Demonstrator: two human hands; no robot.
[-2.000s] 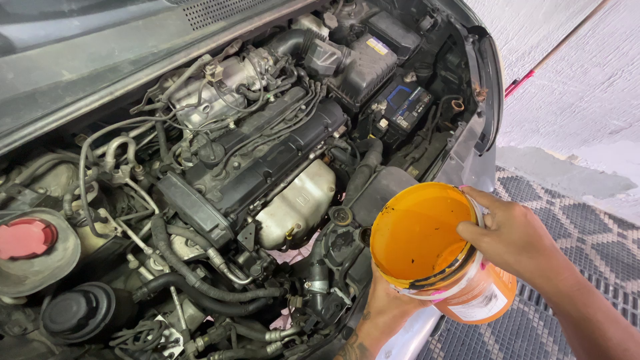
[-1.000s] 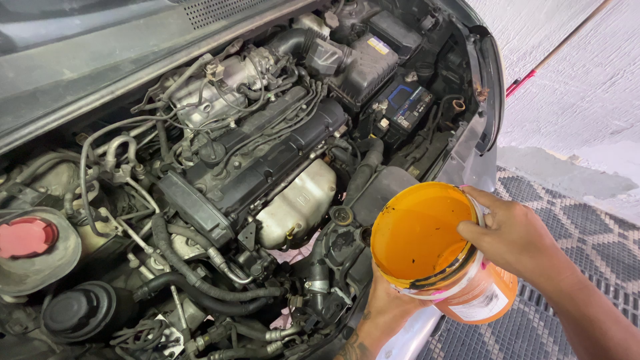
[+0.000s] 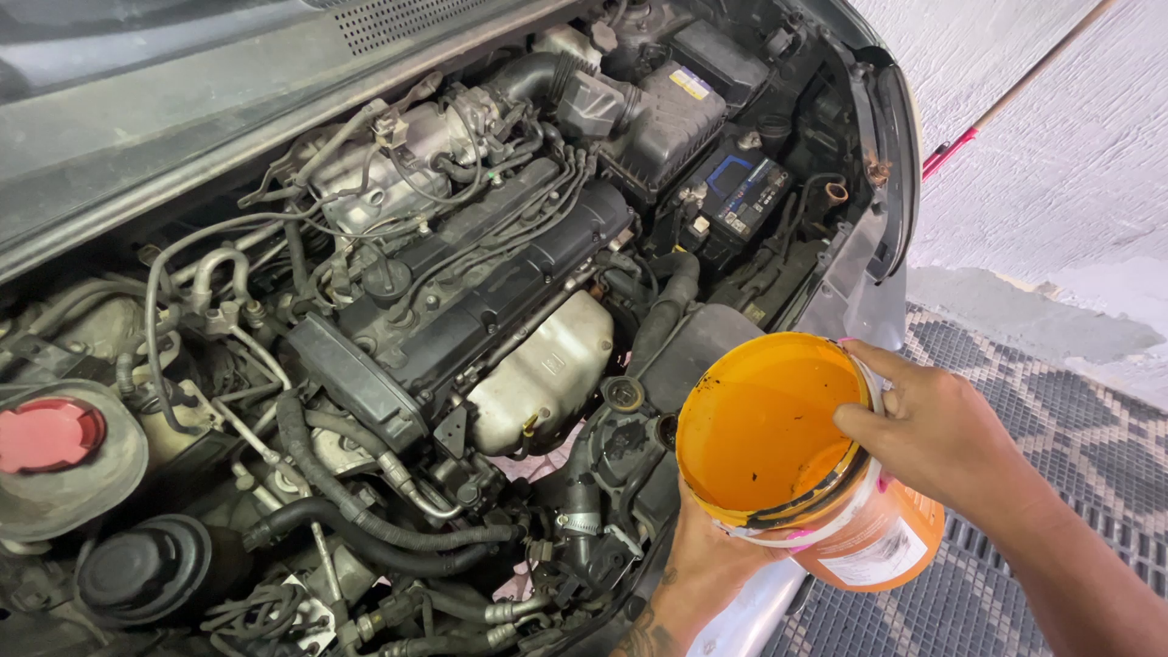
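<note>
Both my hands hold an orange plastic bucket (image 3: 876, 547), tilted so that its mouth faces me, at the front right of an open engine bay. Dark specks dot its yellow-orange inside, and black smears mark the rim. My right hand (image 3: 940, 429) grips the rim on the right, thumb over the edge. Against the bucket's lower left side rests my left hand (image 3: 707, 557), its fingers mostly hidden. Just left of the bucket, the round radiator filler neck (image 3: 623, 394) shows without a cap.
The black engine cover (image 3: 493, 301) lies mid-bay, with a metal heat shield (image 3: 547, 370) in front. A car battery (image 3: 735, 192) and air filter box (image 3: 666, 119) sit behind the bucket. A red cap (image 3: 50, 433) is far left. A pole (image 3: 1022, 82) leans on the wall.
</note>
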